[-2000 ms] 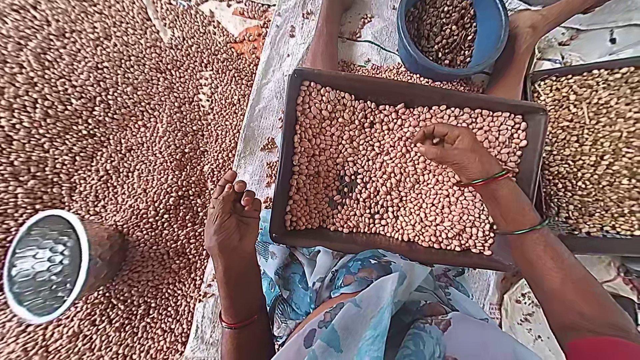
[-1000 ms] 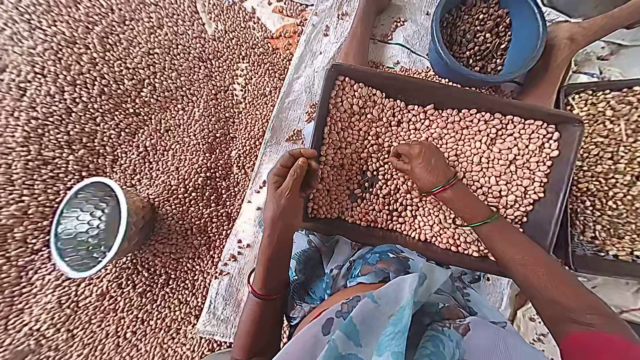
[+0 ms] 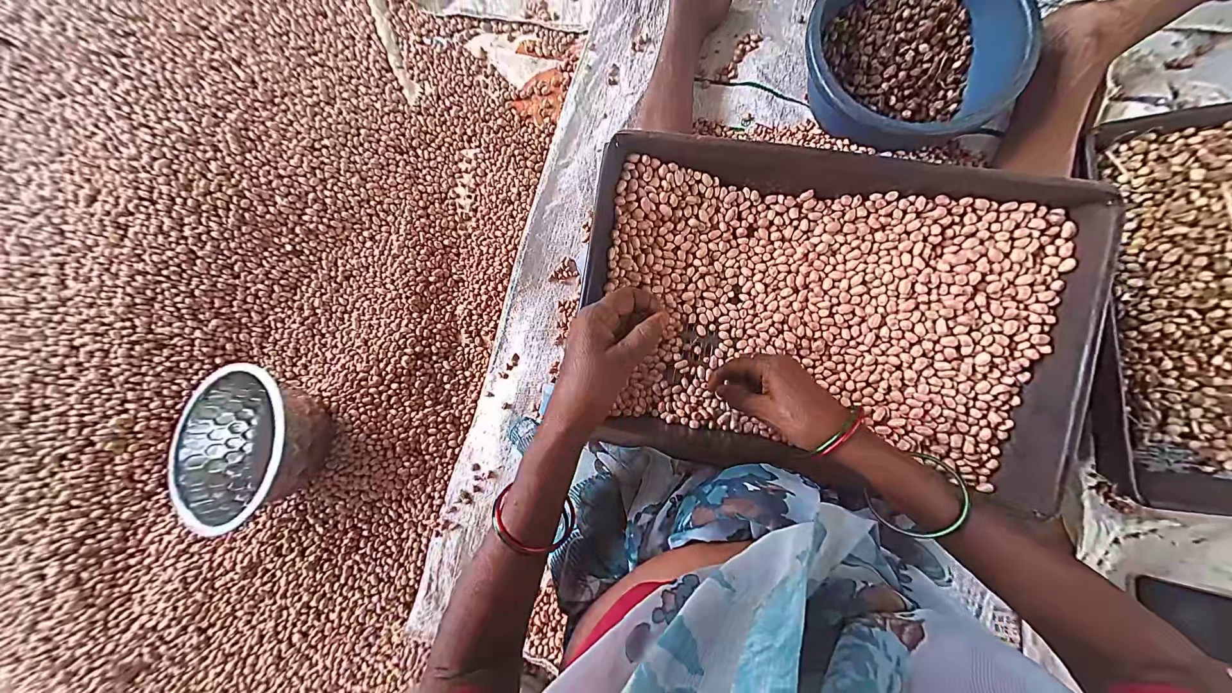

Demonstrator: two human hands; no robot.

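A dark rectangular tray (image 3: 866, 173) holds a layer of pinkish-tan nuts or beans (image 3: 866, 289) and rests above my lap. My left hand (image 3: 611, 351) is over the tray's left side, thumb and fingers bent close together at the nuts. My right hand (image 3: 780, 395) is to its right, low over the tray, with curled fingertips touching or just above the nuts. Between the hands a small patch of tray bottom shows. Whether either hand pinches a nut cannot be made out.
A large heap of the same nuts (image 3: 289, 192) covers the left, with a metal bowl or tumbler (image 3: 226, 448) lying tilted on it. A blue plastic tub (image 3: 1001, 58) of darker nuts stands beyond the tray, between my legs. Another dark tray (image 3: 1116, 404) with yellowish-brown pieces is at the right. Woven sheeting (image 3: 539, 279) lies beneath.
My left hand has moved from outside the tray's left edge to over the nuts. My right hand has come down and left, nearer to the left hand.
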